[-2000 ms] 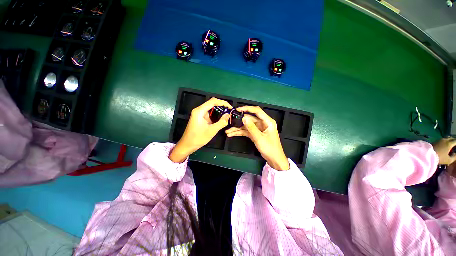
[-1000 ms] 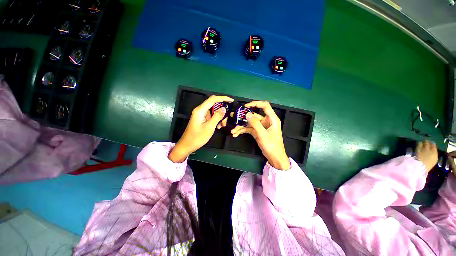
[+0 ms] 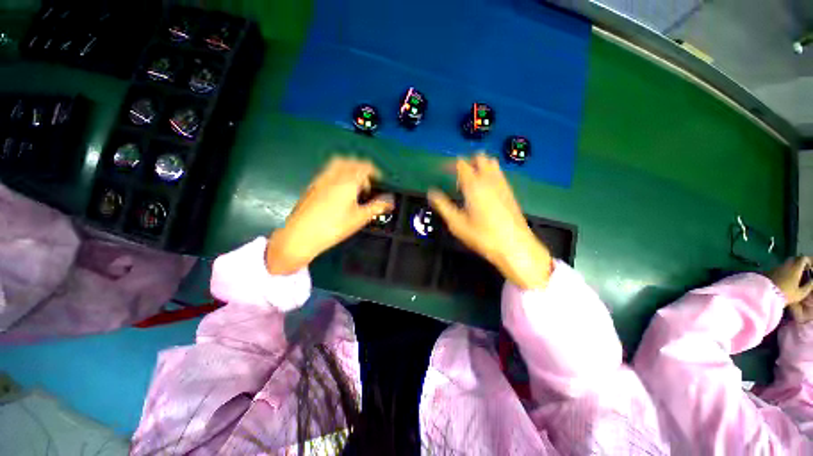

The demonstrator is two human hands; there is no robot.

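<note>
The black compartment tray [image 3: 560, 228] lies in front of me. Two smartwatches sit in its far row: one [image 3: 383, 216] partly under my left fingers, one [image 3: 423, 222] with a bright white glare. My left hand [image 3: 334, 209], blurred, is over the tray's left end, fingers apart, holding nothing visible. My right hand [image 3: 486, 214], also blurred, is over the tray's right half, fingers apart and empty. Several watches with lit coloured faces, one of them a watch [image 3: 412, 108] left of the middle, stand on the blue mat [image 3: 446, 44] beyond the tray.
At the left, a larger black tray [image 3: 236, 98] holds rows of watches, with other dark trays beyond it. A thin cable [image 3: 742, 239] lies at the right. At the right edge, another person's pink sleeve [image 3: 713, 312] and hands are on the bench. A pink sleeve is at the left.
The two watches I held are now in the tray's far row. My hands have let go, opened and moved apart. The whole view has shifted slightly.
</note>
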